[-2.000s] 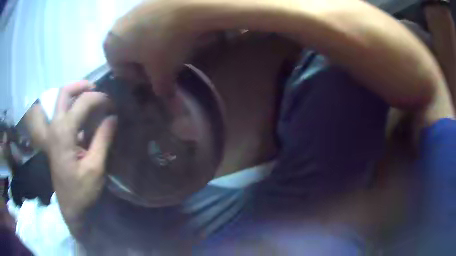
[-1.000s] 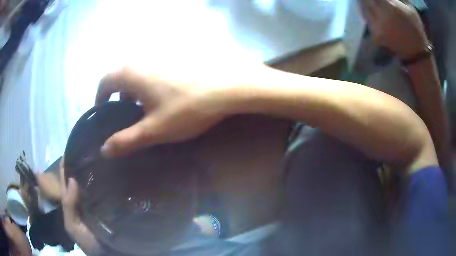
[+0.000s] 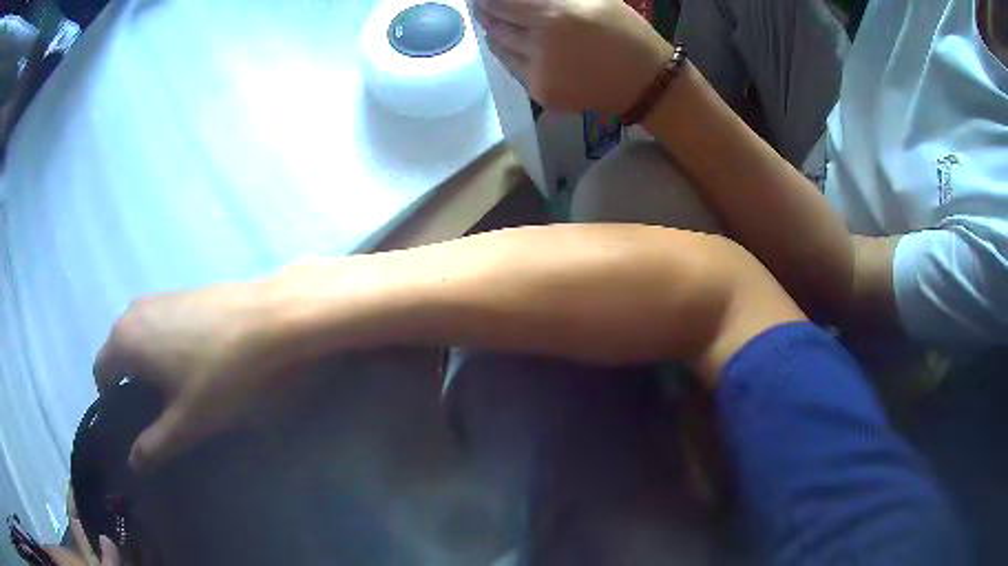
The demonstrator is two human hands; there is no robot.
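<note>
The round black housing is at the lower left, glossy, cut off by the bottom edge and partly in shadow. My right hand reaches across from the right and grips its upper rim, with the thumb over the near face and the fingers behind the far edge. A small part of my left hand shows at the bottom left corner against the housing's left side; the rest is out of the picture.
A white cylindrical housing with a dark disc on top stands on the white-covered table. A neighbour's hand with a beaded bracelet holds a white flat piece. A person in a light shirt sits at right.
The black housing and both my hands have shifted down and left in the view. My left hand shows less. The white cylinder and the right-hand neighbour have come into view.
</note>
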